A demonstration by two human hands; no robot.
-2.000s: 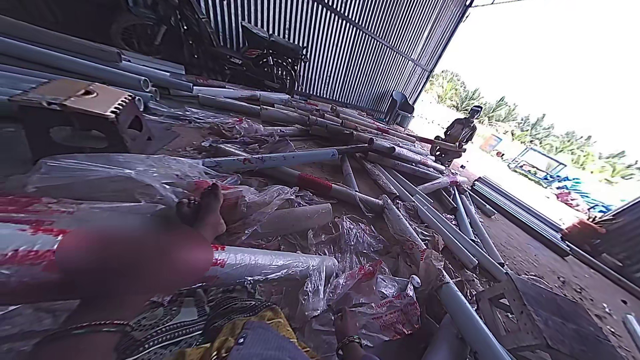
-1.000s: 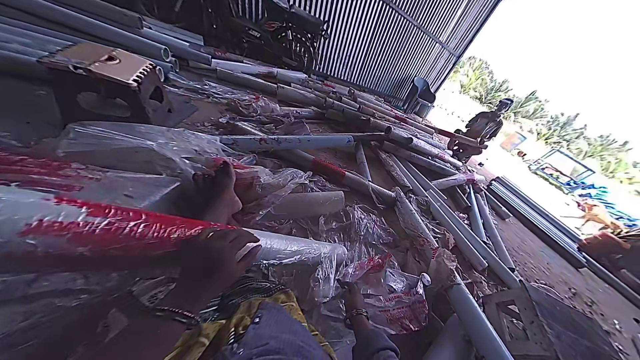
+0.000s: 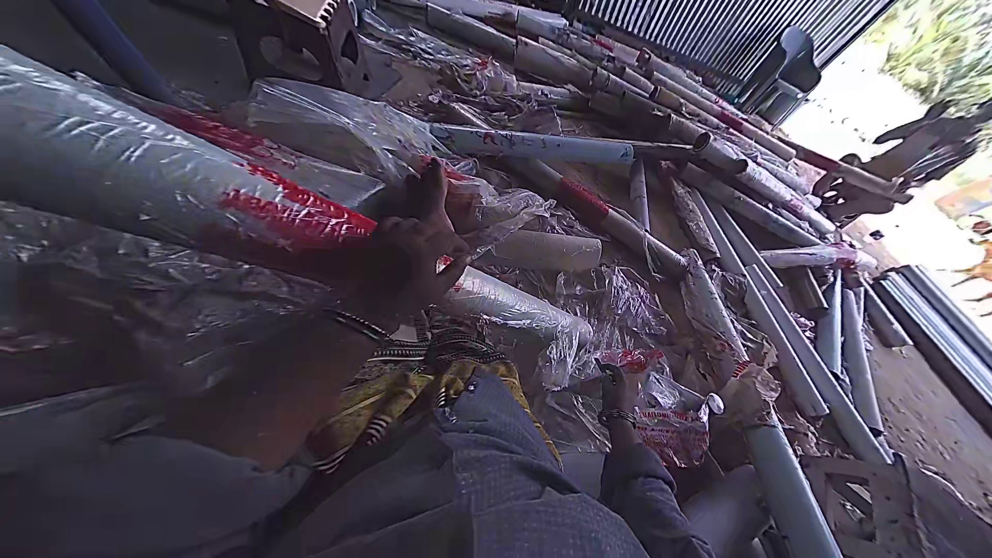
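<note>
A thick pale pipe in clear plastic film with red marks [image 3: 178, 178] slants from the left edge toward the middle. My left hand [image 3: 407, 260], a bracelet on its wrist, is curled over this wrapped pipe; its palm side is hidden. Just beyond the hand shows what looks like a bare foot [image 3: 428, 190]. A narrower film-wrapped length [image 3: 527, 306] continues below and right of the hand. Lower right, my right hand [image 3: 612, 387], with bangles, is at crumpled clear film with red print [image 3: 670, 434]; its fingers are small and dark, so its grip is unclear.
Loose pipes [image 3: 790, 349] and torn film lie across the floor ahead and right. A brown stool [image 3: 310, 46] stands at upper left, a dark chair [image 3: 787, 74] by the corrugated metal wall [image 3: 666, 35]. A person [image 3: 891, 170] is at the right.
My left hand has moved right along the wrapped pipe, from left of the foot to close against it. My right hand stays by the printed film. The view has shifted and come closer.
</note>
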